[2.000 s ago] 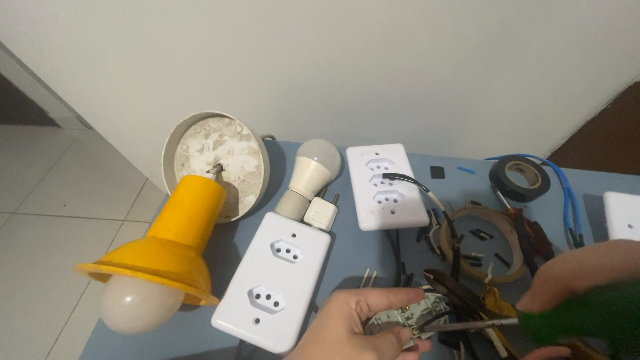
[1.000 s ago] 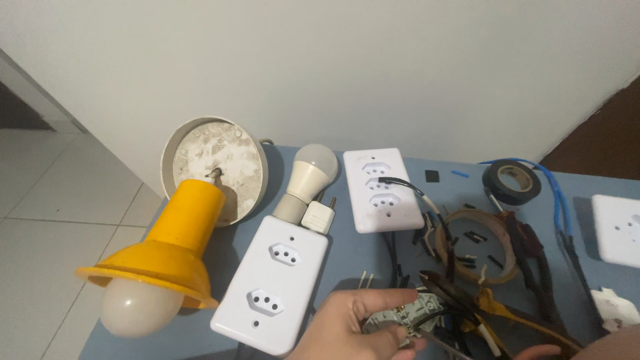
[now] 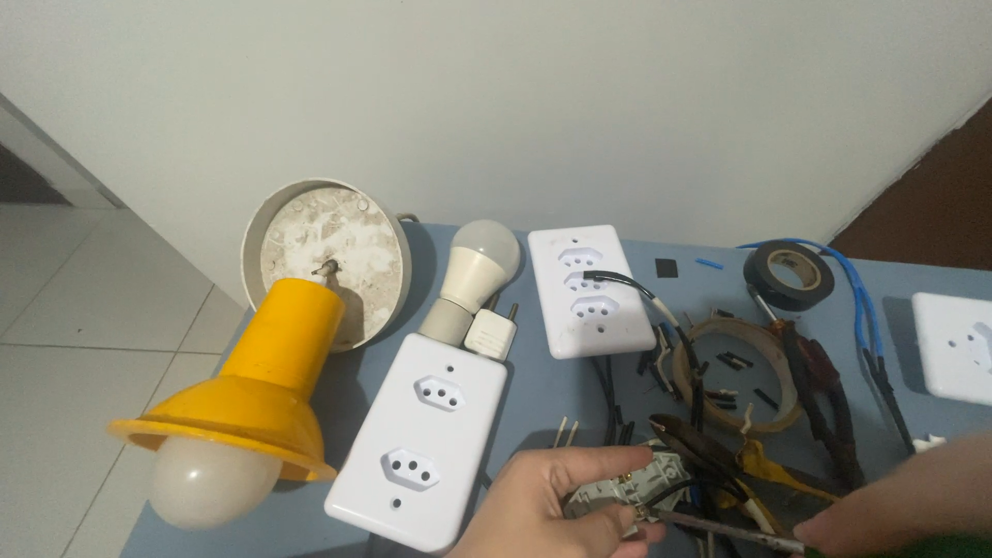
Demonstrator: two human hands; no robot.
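Note:
At the bottom centre, my left hand (image 3: 558, 504) grips a grey socket module (image 3: 628, 492) with black wires at its right side. My right hand (image 3: 907, 496), at the lower right, holds a screwdriver (image 3: 721, 529) with a green handle mostly cut off by the frame edge. The screwdriver's tip is at a brass-coloured screw terminal on the module. Just above the module lie the dark jaws of a pliers-like tool (image 3: 682, 442) with yellow handles. A white three-outlet plate (image 3: 593, 333) with a black wire end over it lies beyond my left hand.
Left, a yellow lamp (image 3: 287, 333) with a bulb leans by a round whitish base (image 3: 325, 256). Near it are a two-outlet plate (image 3: 418, 434), an LED bulb (image 3: 484, 256) and a white plug adapter (image 3: 490, 333). Black tape (image 3: 789, 275), a tape ring (image 3: 682, 364), blue wires (image 3: 856, 298) and another plate (image 3: 953, 345) lie right.
One second ago the screwdriver was away from the module; now it is back at the terminal, as it was two seconds ago. My left hand keeps its hold on the module.

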